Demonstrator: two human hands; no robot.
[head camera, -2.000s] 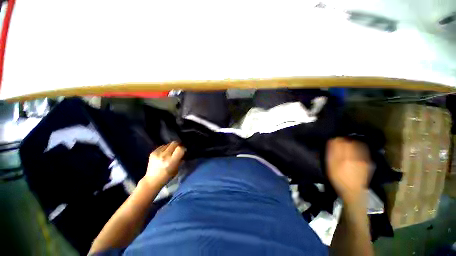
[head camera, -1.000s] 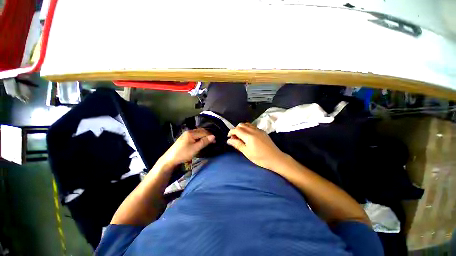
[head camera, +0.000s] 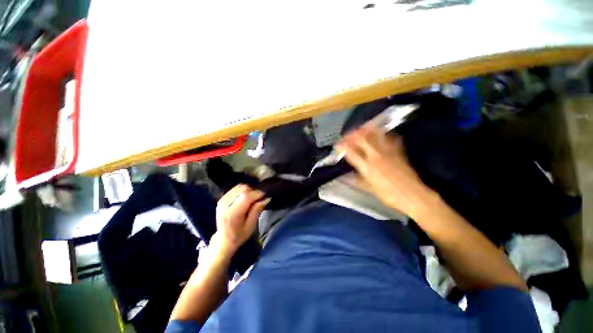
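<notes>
A black-and-white garment (head camera: 296, 188) lies across the lap below the table edge. My left hand (head camera: 239, 211) pinches its black cloth at the left of the lap. My right hand (head camera: 380, 162) is blurred and lies over the cloth to the right, near a pale strip; whether its fingers grip the cloth cannot be told. A white panel (head camera: 354, 197) shows under my right wrist. More black and white cloth (head camera: 448, 156) hangs over the right leg.
The white table (head camera: 260, 58) has a wood-coloured edge. A red basket (head camera: 47, 110) hangs at its left end, a red tray (head camera: 203, 153) sits under it. A black bin (head camera: 146, 260) holding white pieces is at left. A blue bin (head camera: 469, 103) and cardboard box (head camera: 580, 130) are at right.
My hands, close together one second ago, are now apart, with my right hand moved right and up. Black cloth now stretches rightward from my left hand. The view has turned, showing more of the red basket.
</notes>
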